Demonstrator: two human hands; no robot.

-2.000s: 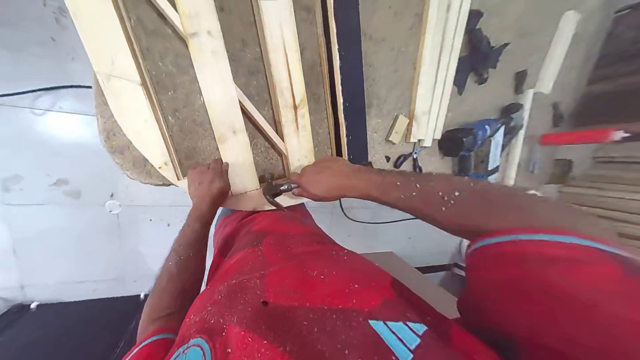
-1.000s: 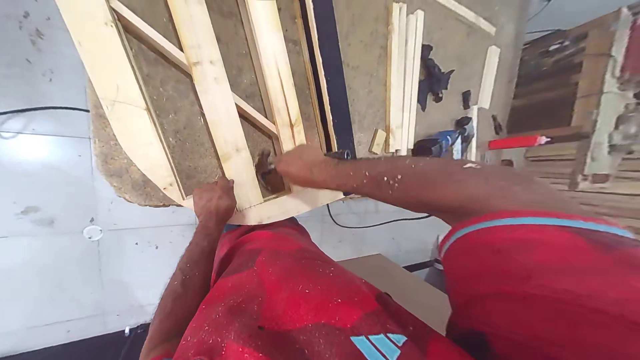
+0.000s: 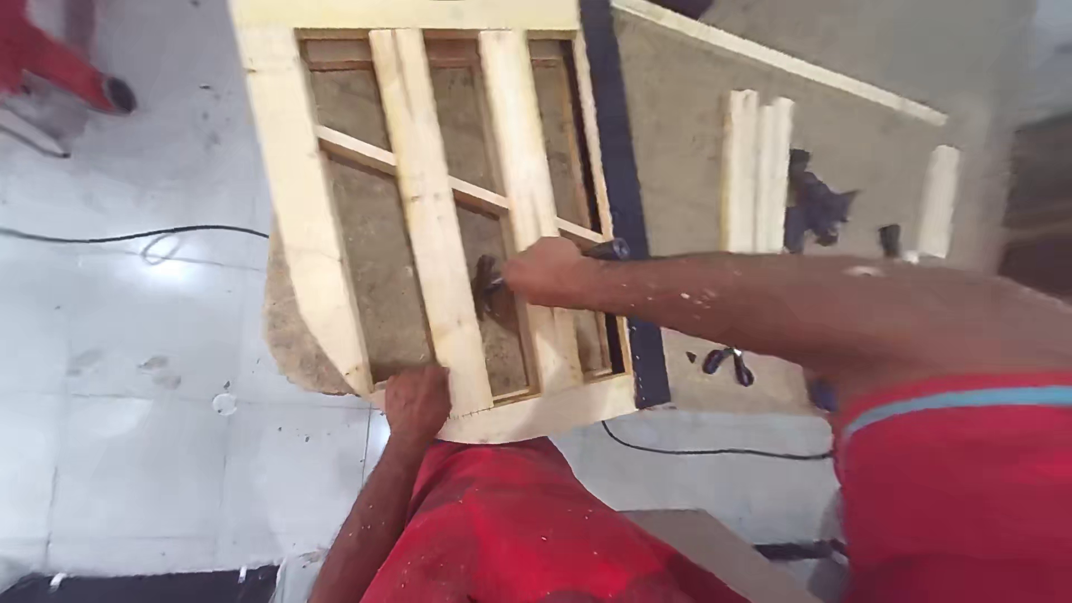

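A wooden frame (image 3: 293, 193) with long slats and a diagonal brace lies on a worktable. My left hand (image 3: 416, 402) grips the frame's near edge, beside the lower end of a slat (image 3: 444, 276). Above the frame, my right hand (image 3: 548, 272) is closed around a claw hammer (image 3: 488, 280); its dark head is over the gap between two slats and its handle end shows past my wrist. The fingers of my right hand are partly hidden. A dark blue strip (image 3: 624, 184) runs along the frame's right side.
Loose wooden strips (image 3: 754, 172), a dark crumpled object (image 3: 816, 201), pliers (image 3: 730, 366) and a long batten (image 3: 779, 59) lie on the tabletop at right. Black cables (image 3: 720, 452) trail across the tiled floor. A person's red-clad leg (image 3: 50, 59) is at upper left.
My right hand has moved the hammer from the frame's near edge, beside my left hand, up over the slats. My left hand stays at the near edge. The view has shifted.
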